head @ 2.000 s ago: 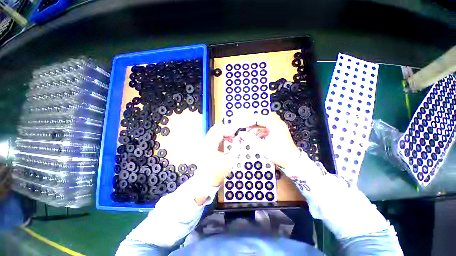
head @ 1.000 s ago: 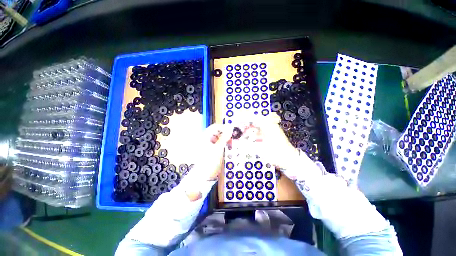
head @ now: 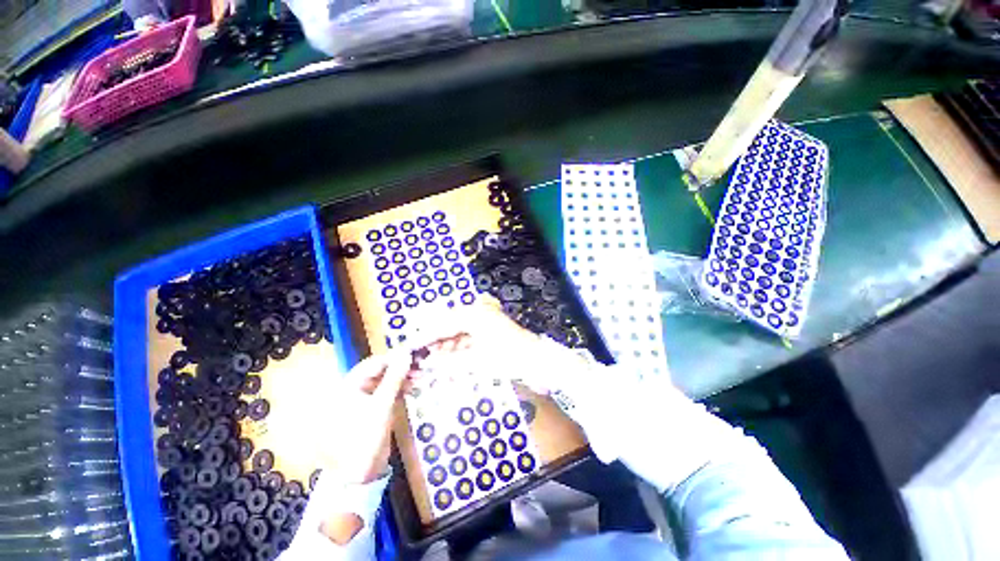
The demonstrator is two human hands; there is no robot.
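Note:
My left hand and right hand meet over the sticker sheet in the black tray. A small black round part is at my left fingertips, which pinch it. My right fingertips are beside it, washed out by glare, so their grip is unclear. The sheet has rows of dark rings above and below my hands; the lower rings have yellowish centres. Loose black round parts lie along the tray's right side.
The blue tray at left holds many black discs. Clear trays stand at far left. A second sheet, plastic film and a ring sheet lie at right, near a pale bar. A pink basket is at upper left.
The view has turned right and tilted, so the trays sit lower left and the pink basket shows. The black part stays at my left fingertips, and my hands remain together over the sheet.

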